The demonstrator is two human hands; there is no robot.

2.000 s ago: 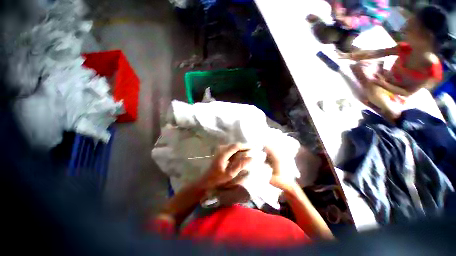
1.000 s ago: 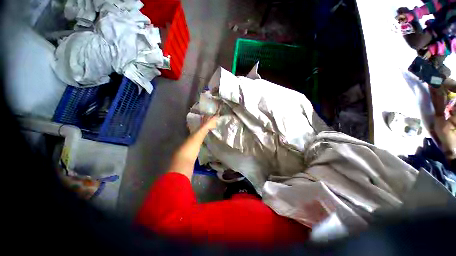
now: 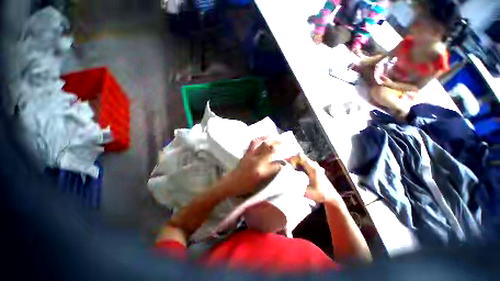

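A heap of off-white cloth pieces (image 3: 189, 159) lies in front of my body, left of the long table. My left hand (image 3: 257, 164) is on the cloth near the middle, its fingers bent over a fold. My right hand (image 3: 311, 174) is just right of it, thumb and fingers pinching the cloth. The fingertips of both hands are close together. The picture is bright and slightly blurred, so the cloth edges between the fingers are unclear.
A long white table (image 3: 293, 46) runs along the right, bearing a navy and grey garment heap (image 3: 405, 164) and small whitish items (image 3: 341, 108). A person in red (image 3: 419, 60) sits there, another beyond. A green crate (image 3: 219, 90) stands ahead; a red crate (image 3: 112, 112) and pale heap (image 3: 49, 110) are left.
One second ago the cloth was spread wide towards the right, with only my left hand visible. Now the cloth is gathered closer and both hands are on it. The view has shifted.
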